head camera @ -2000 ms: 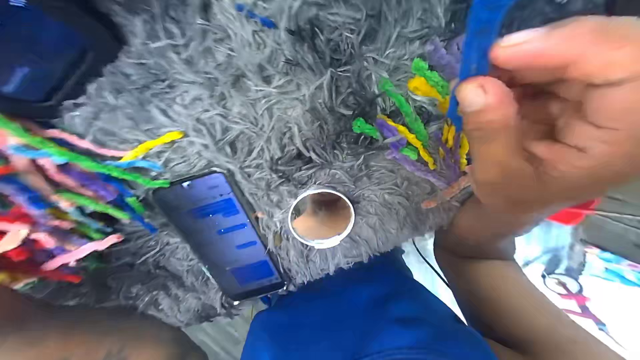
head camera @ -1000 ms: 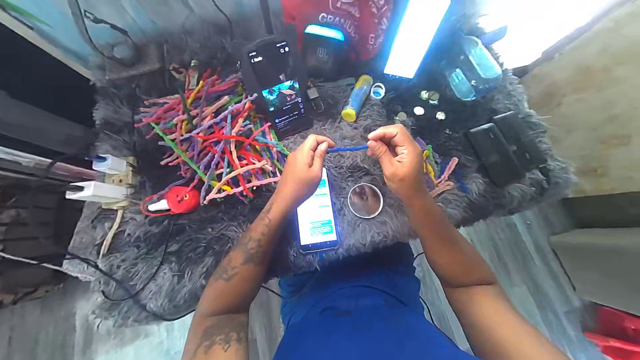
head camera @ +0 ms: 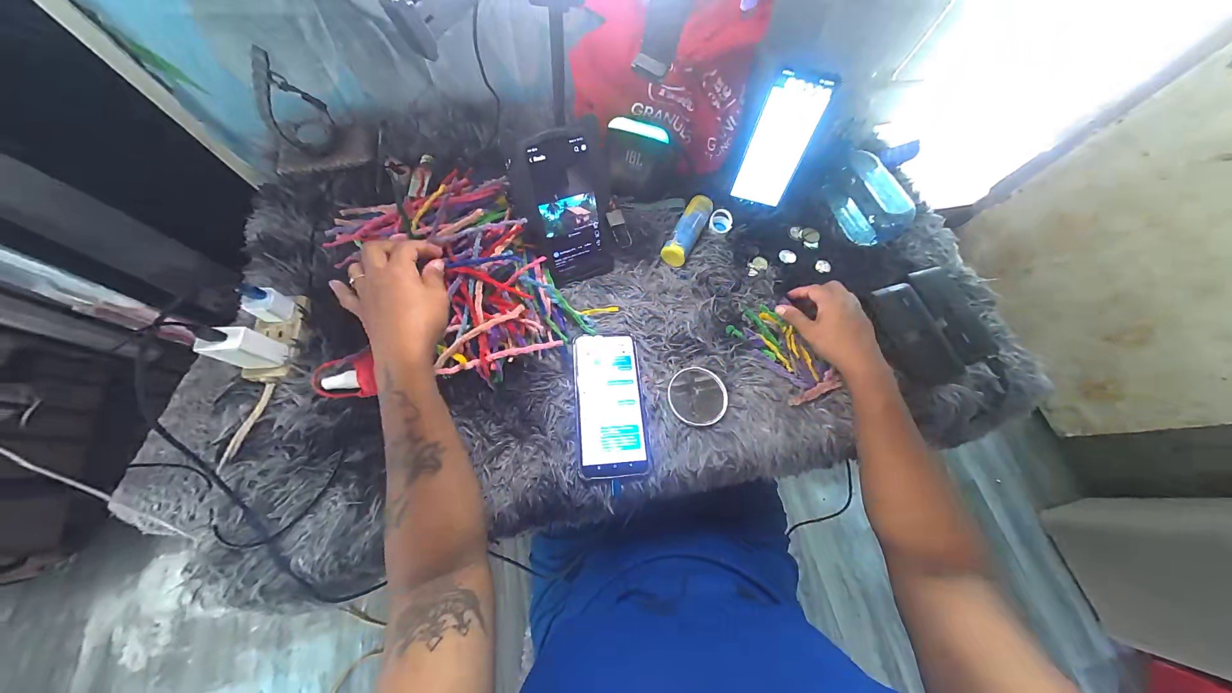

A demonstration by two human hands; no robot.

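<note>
My left hand (head camera: 399, 294), a ring on one finger, rests with bent fingers on the left edge of a big heap of coloured fuzzy pipe cleaners (head camera: 491, 298); whether it grips any of them is unclear. On the right, my right hand (head camera: 830, 325) touches a smaller bunch of green, yellow, purple and pink pipe cleaners (head camera: 782, 345), and its fingertips partly hide them. Between the two lies a phone (head camera: 611, 409) with a lit screen, with a round mirror or lid with a pale rim (head camera: 698, 396) just right of it.
Grey shaggy cloth (head camera: 529, 491) covers the table. Farther back are a propped phone (head camera: 568, 207), a speaker (head camera: 639, 159), a yellow-and-blue tube (head camera: 687, 231), a bright screen (head camera: 784, 140), coins (head camera: 787, 257) and a clear bottle (head camera: 871, 197). Chargers (head camera: 250, 346) sit left, a black case (head camera: 919, 332) right.
A second ago both hands held a blue pipe cleaner stretched between them above the phone. They are now apart, the left at the big heap, the right at the small bunch.
</note>
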